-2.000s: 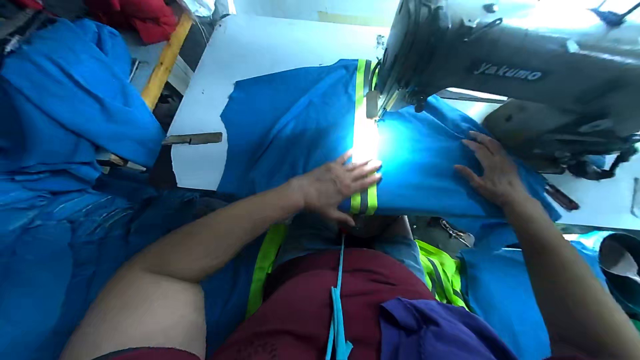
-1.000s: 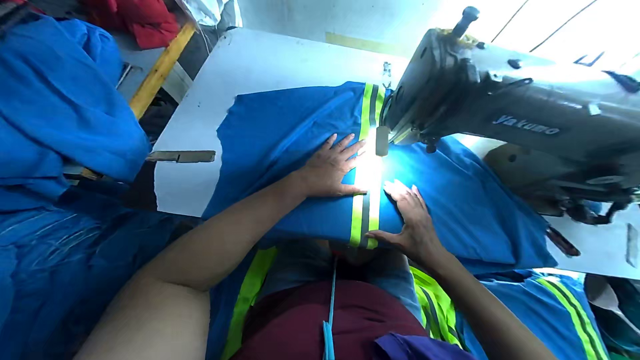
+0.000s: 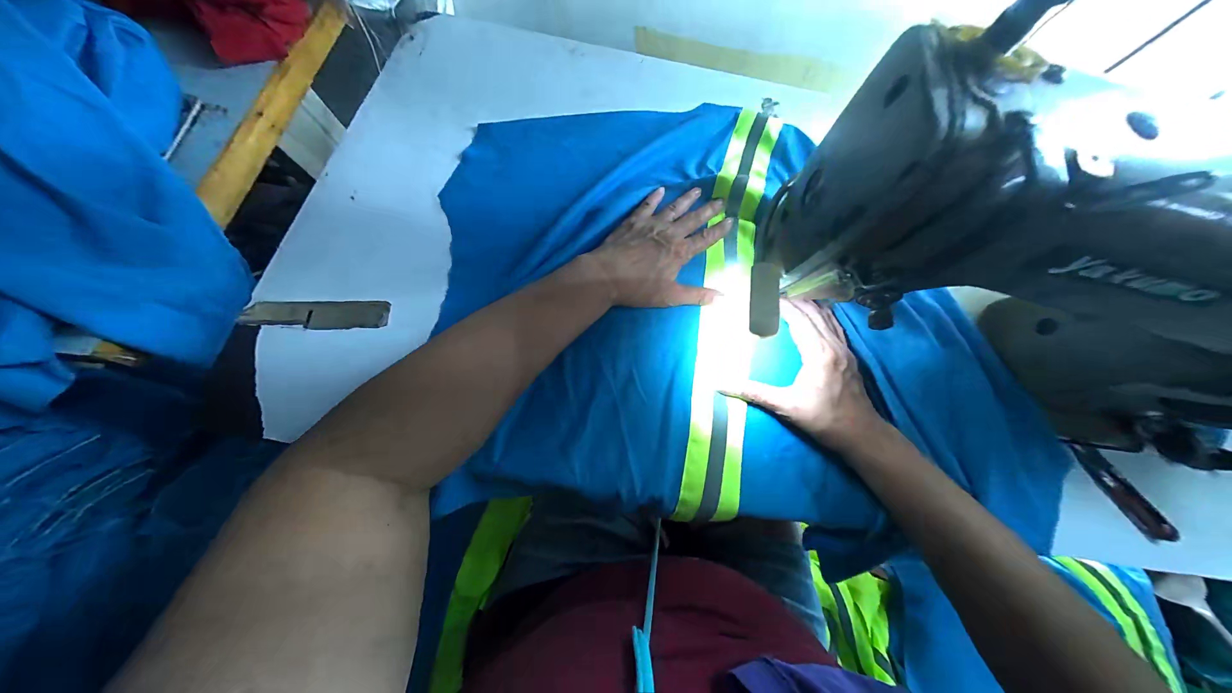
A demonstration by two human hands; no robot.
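Observation:
Blue fabric (image 3: 597, 375) lies spread on the white sewing table, under the head of a sewing machine (image 3: 962, 183). A yellow-green and grey reflective strip (image 3: 717, 452) runs across it, glaring where the machine's light falls. My left hand (image 3: 664, 250) rests flat with spread fingers on the cloth, its fingertips on the strip's left side. On the strip's right, my right hand (image 3: 818, 375) presses the cloth, thumb on the strip and fingers close beneath the machine head. The needle and presser foot are hidden behind the head.
A flat strip (image 3: 348, 315) sits at the table's left edge. Blue cloth (image 3: 87, 183) is heaped at the left beside a wooden bar (image 3: 269, 115) and red cloth (image 3: 252, 29). A dark-handled tool (image 3: 1124, 493) lies at the right. More striped fabric (image 3: 1107, 597) hangs below the table edge.
My left hand has moved up along the strip, away from my body. My right hand has come left from the fabric's right part to the strip, close by the machine head.

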